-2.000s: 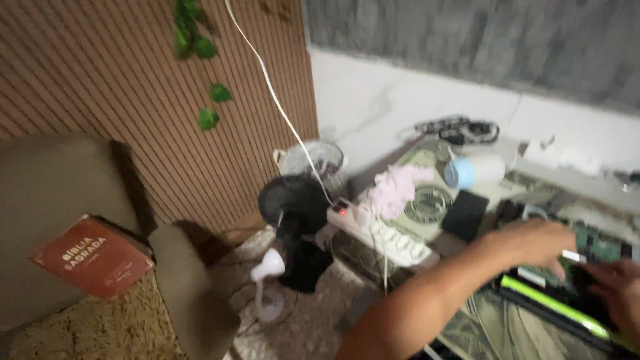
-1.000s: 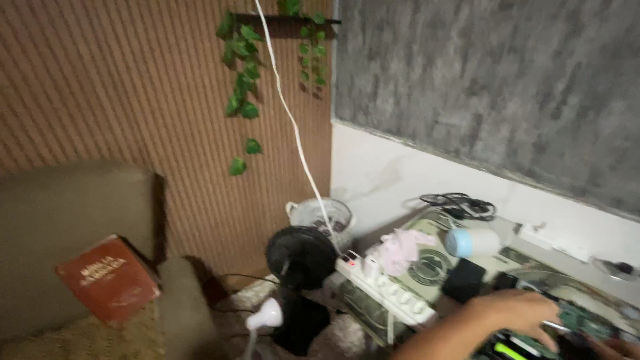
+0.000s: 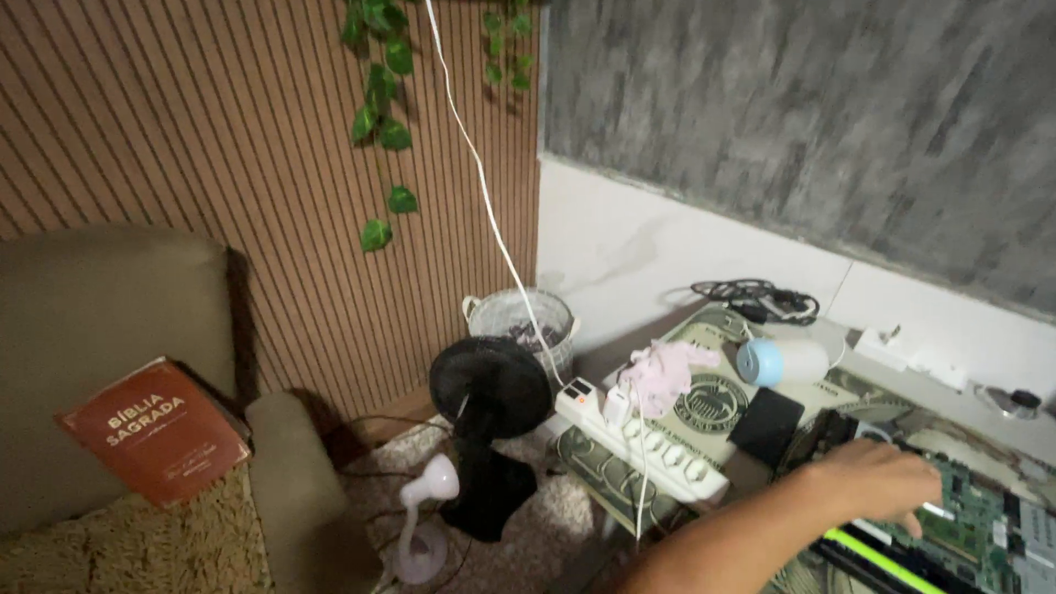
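Observation:
My left hand reaches in from the bottom, palm down, over a green circuit board in an opened electronic device at the lower right. Its fingertips are bent toward the board, and whether they hold something small is not visible. A bright yellow-green strip runs below the hand along the device's near side. Left of the device lies a flat black rectangular object. My right hand is outside the frame.
A white power strip with a lit red light lies along the table's left edge, beside a pink cloth. Behind are a blue-capped bottle and coiled black cables. A black fan, white lamp and armchair stand left.
My right hand, seen at the right edge two seconds ago, is out of frame now. The left hand stays over the circuit board.

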